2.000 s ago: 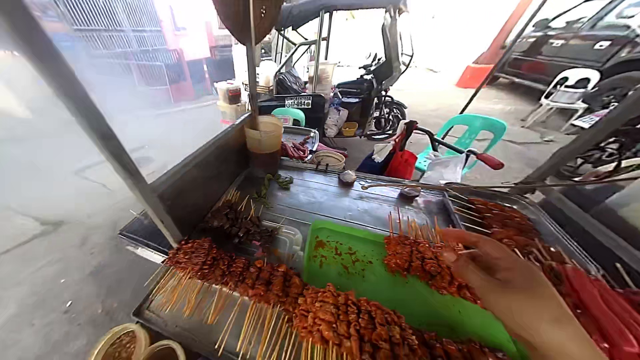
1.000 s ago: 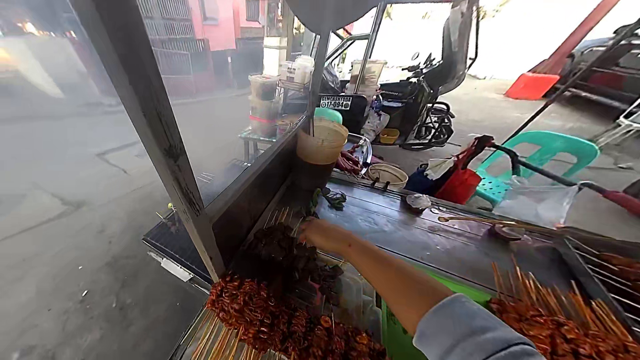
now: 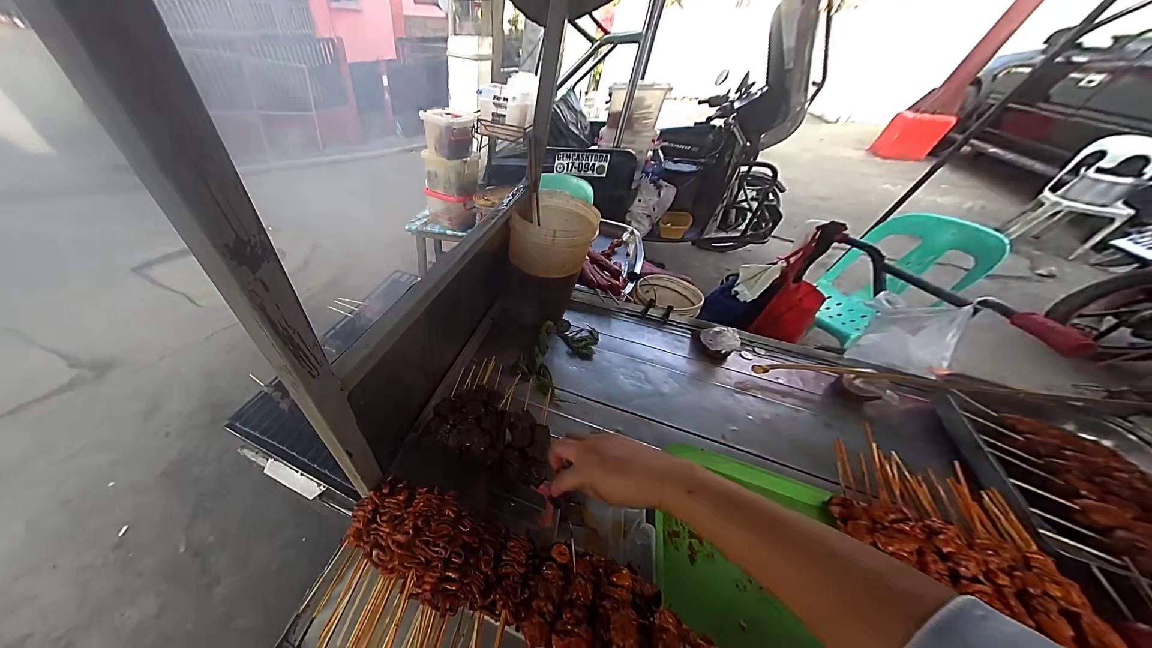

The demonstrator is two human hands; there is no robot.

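Note:
My right hand (image 3: 598,470) reaches in from the lower right, its fingers bent at the edge of the dark meat skewers (image 3: 486,432). Whether a stick is between the fingertips is hidden. Below it lie reddish coiled skewers (image 3: 432,540) and chunkier glazed meat skewers (image 3: 585,598), sticks toward me. My forearm crosses a green plastic tray (image 3: 720,576) smeared with sauce. More red skewers (image 3: 972,549) lie at its right, sticks pointing away. Green leaves (image 3: 576,338) rest on the metal cart top beyond the dark skewers. My left hand is out of view.
A plastic bucket (image 3: 553,238) of dark liquid stands at the cart's back corner. A metal post (image 3: 225,234) rises at the left, above a grill (image 3: 288,441). Further right are a metal tray of skewers (image 3: 1071,468), a long stick (image 3: 837,370) and a green plastic chair (image 3: 918,252).
Two seconds ago my right hand was at the red skewers beside the green tray; it has since moved left to the dark skewers. The view has swung left.

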